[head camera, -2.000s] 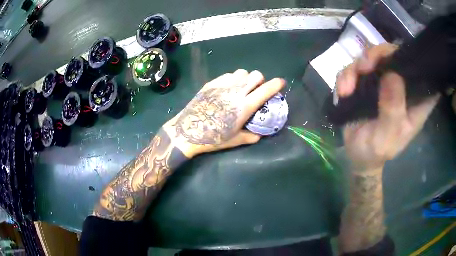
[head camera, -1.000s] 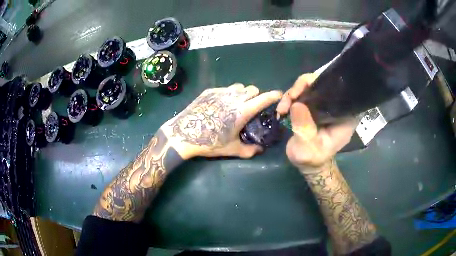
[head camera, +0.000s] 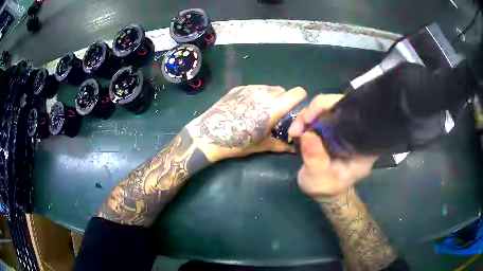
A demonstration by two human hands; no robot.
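My left hand (head camera: 238, 119) is curled around a small round unit (head camera: 284, 127) on the dark green bench. Only part of the unit's dark face with bright specks shows between my hands. My right hand (head camera: 331, 153) grips a thick black electric screwdriver (head camera: 386, 108), which is blurred and slants down from the upper right. Its tip end is at the unit, and my right fingers hide the exact contact. A faint blue-violet glow shows beside my right fingers.
Rows of black round units (head camera: 127, 86) stand at upper left; one glows (head camera: 181, 63). Dark stacked pieces (head camera: 16, 137) line the left edge. A screw feeder (head camera: 400, 58) is partly hidden behind the screwdriver. A white strip (head camera: 296, 33) crosses the back. A cardboard box (head camera: 50, 241) is lower left.
The right hand first brought the screwdriver left from the feeder to the unit, and it stays there. The left hand shifted slightly right. The unit's pale lilac face now looks dark.
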